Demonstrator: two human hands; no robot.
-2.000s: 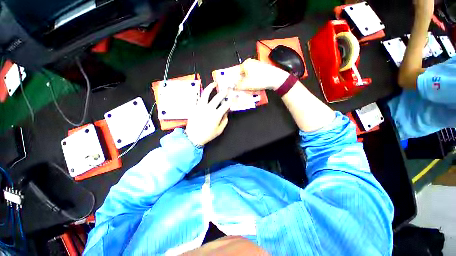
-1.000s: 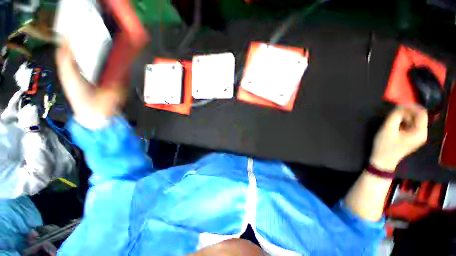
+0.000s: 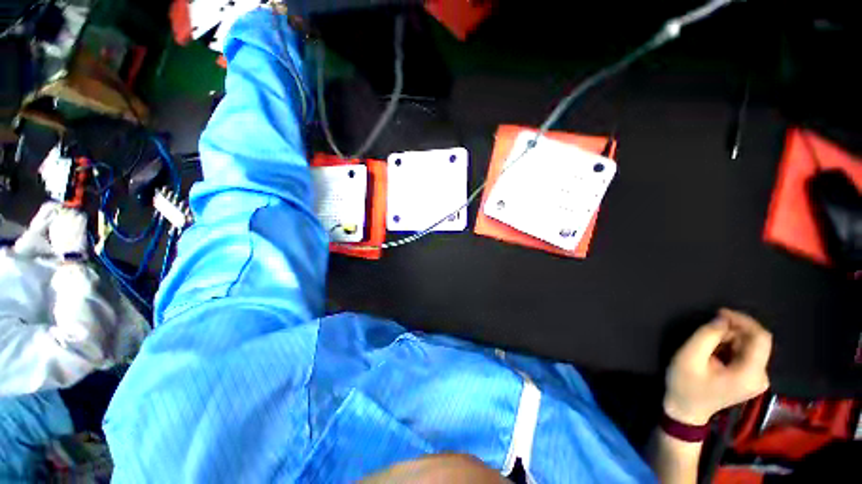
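Observation:
My left arm reaches to the top left edge; my left hand (image 3: pixel 277 8) barely shows there and its grip cannot be seen. Beside it is a white device unit (image 3: pixel 210 13) with a red pad. My right hand (image 3: pixel 720 367) is curled at the bench's front right, with nothing visible in it. A white unit (image 3: pixel 553 189) lies tilted on a red pad (image 3: pixel 491 230), a cable crossing its corner. Another white unit (image 3: pixel 427 189) lies left of it. A third unit (image 3: pixel 342 201) on a red pad (image 3: pixel 375 203) is partly hidden by my left sleeve.
A black mouse (image 3: pixel 839 210) lies on a red pad (image 3: pixel 796 213) at the right. A grey cable (image 3: pixel 619 69) crosses the upper bench. Blue cables with a white connector block (image 3: pixel 171 208) are at the left, near another person's gloved hands (image 3: pixel 66 232). Red pads lie below right.
My left hand, earlier raised with a white unit and red pad, has moved to the top left edge. My right hand has moved down, away from the mouse. The view has shifted.

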